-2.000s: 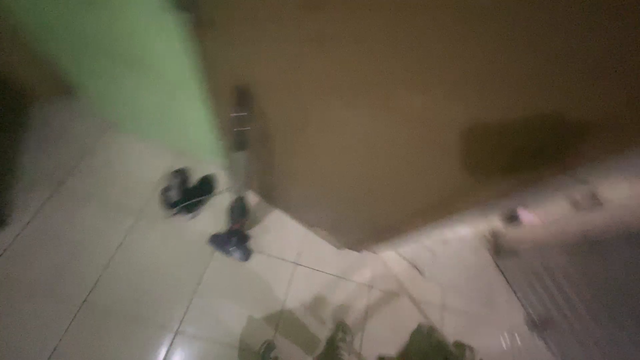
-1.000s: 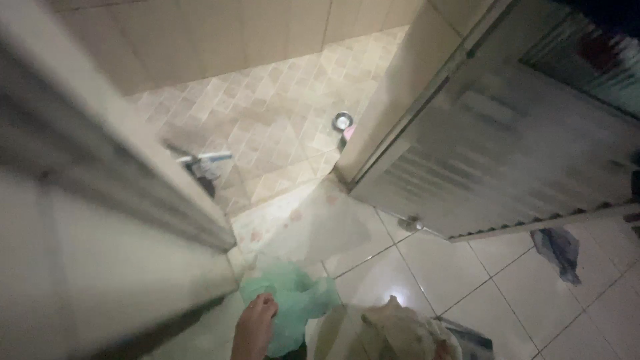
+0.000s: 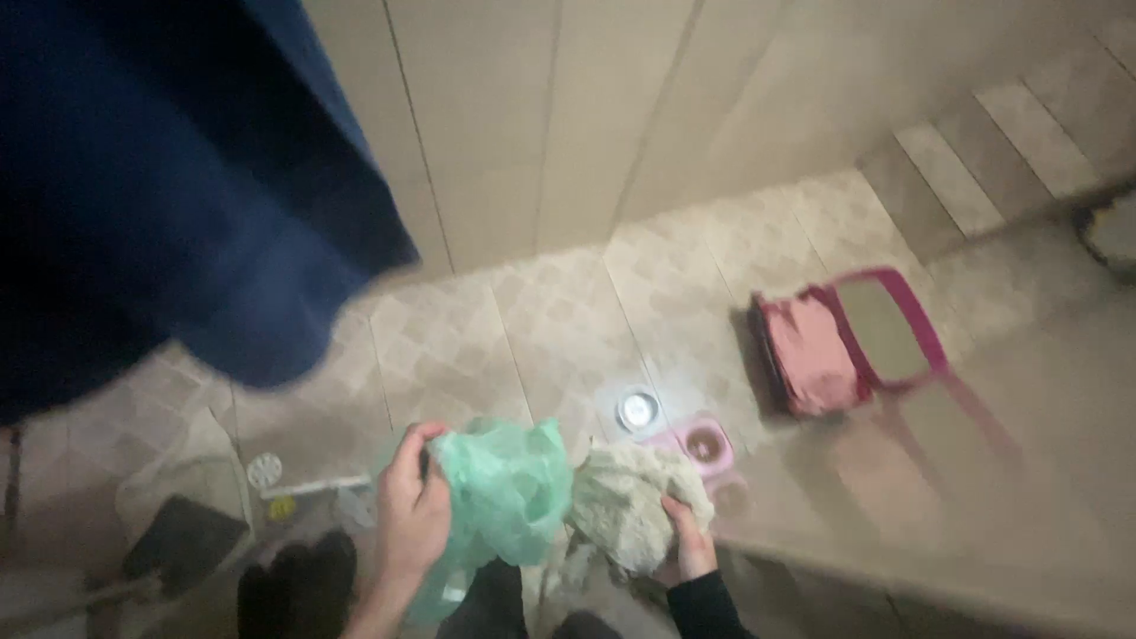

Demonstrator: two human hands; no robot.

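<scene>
My left hand (image 3: pixel 415 501), at the lower middle, grips the edge of a thin green plastic bag (image 3: pixel 506 488), which hangs to its right. In my right hand (image 3: pixel 688 537) is a crumpled whitish cloth (image 3: pixel 635 501), beside the bag, with my thumb on top of it. Just beyond the cloth, a pink double pet bowl stands on the tiled floor, with a shiny metal dish (image 3: pixel 637 409) on one side and a brown-looking cup (image 3: pixel 705 445) on the other. The fingers under the bag and the cloth are mostly hidden.
A pink litter box or carrier (image 3: pixel 816 355) with a magenta frame stands on the floor at right. Dark blue fabric (image 3: pixel 222 177) hangs at upper left. A round floor drain (image 3: pixel 264 470), a white stick (image 3: pixel 315 486) and a dark cloth or pad (image 3: pixel 185 543) lie at lower left.
The view has moved far into the tiled room. The green bag was in my left hand one second ago too. My right hand and the pink container have come into sight.
</scene>
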